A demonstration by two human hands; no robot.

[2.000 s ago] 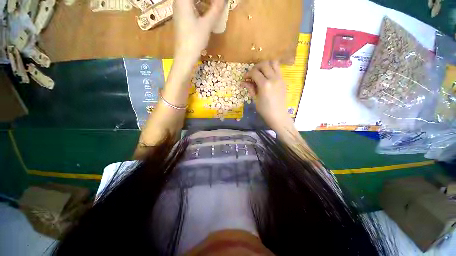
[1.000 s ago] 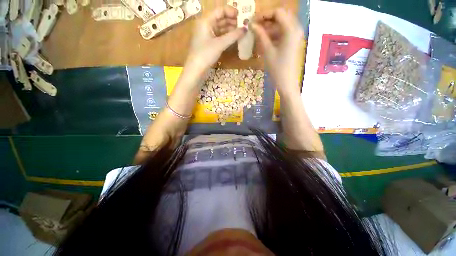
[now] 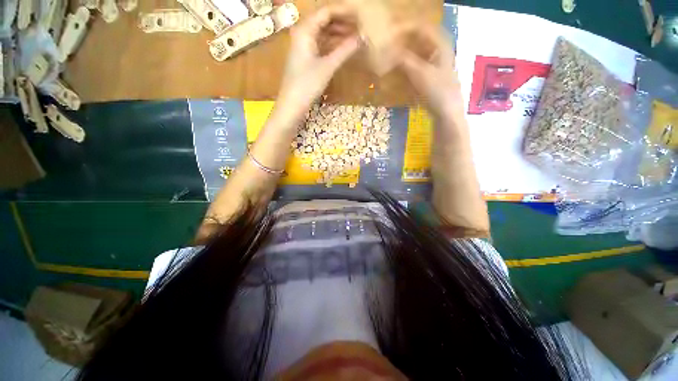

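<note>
My left hand (image 3: 323,48) is at the top middle over the brown board, thumb and fingers bent around the near side of a blurred beige shape (image 3: 379,45), which looks like a cream housing. My right hand (image 3: 431,59) is at the right of this shape, its fingertips blurred close to it; whether they grip it I cannot tell. A loose pile of small round inserts (image 3: 346,138) lies between my forearms on the yellow and grey printed sheet (image 3: 212,141). Several cream housings (image 3: 244,36) lie on the brown board (image 3: 149,67) left of my left hand.
More cream housings are heaped at the far left (image 3: 63,123), beside whitish plastic. A clear bag of inserts (image 3: 576,104) lies on a white and red printed sheet (image 3: 494,141) at right, with crumpled clear plastic (image 3: 602,212) beside it. Cardboard boxes (image 3: 624,320) stand on the green floor.
My right hand has gone from the insert pile up to the housing at my left hand. Since the last earlier frame, the held shape has blurred and my right hand has lowered slightly.
</note>
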